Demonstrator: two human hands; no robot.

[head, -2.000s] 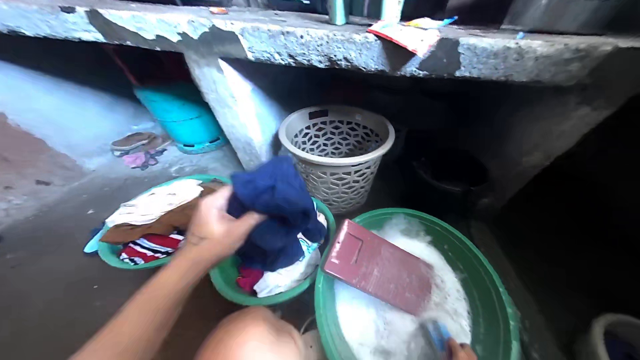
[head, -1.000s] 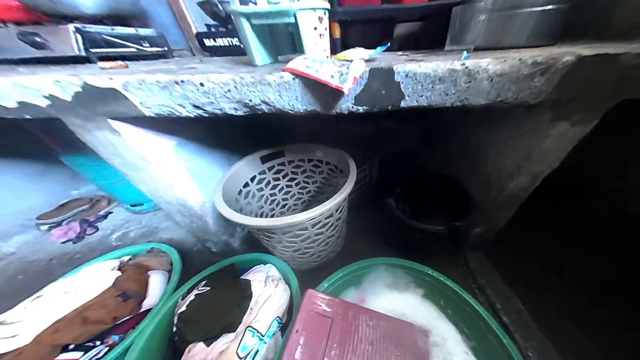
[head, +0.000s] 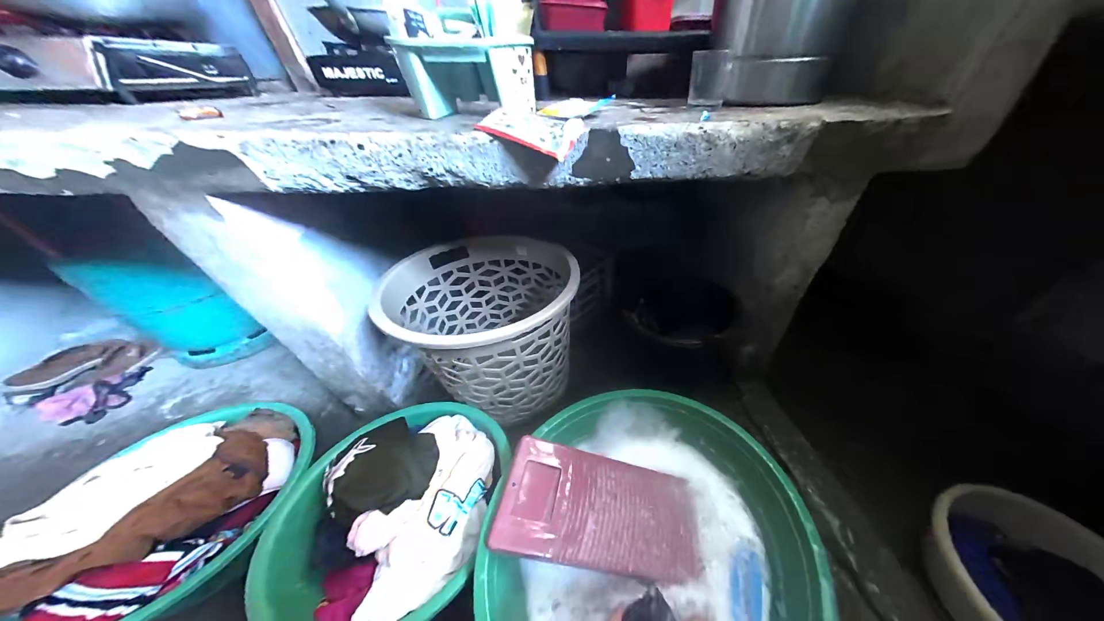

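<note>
A pink plastic washboard (head: pixel 604 509) lies tilted across the left part of a green basin (head: pixel 806 526) of suds. At the bottom edge, just below the washboard, a sliver of skin shows beside a bit of dark cloth (head: pixel 649 605); I cannot tell which of my hands it is or whether it grips the cloth. The rest of my hands is out of view. A blue object, perhaps a brush (head: pixel 747 582), lies in the suds on the right. The middle green basin (head: pixel 289 517) holds a dark green garment (head: pixel 384 474), a white printed garment (head: pixel 448 500) and red cloth.
Another green basin (head: pixel 304 431) with clothes stands at left. Behind are a grey openwork laundry basket (head: pixel 509 371) and a dark tub (head: pixel 681 319) under a concrete counter (head: pixel 388 159). A pale tub (head: pixel 953 543) with dark cloth stands at right; sandals (head: pixel 69 366) lie at far left.
Two seconds ago my left hand held navy cloth above the middle basin; it is no longer there. My right hand was by the suds at lower right. The view has shifted towards the counter.
</note>
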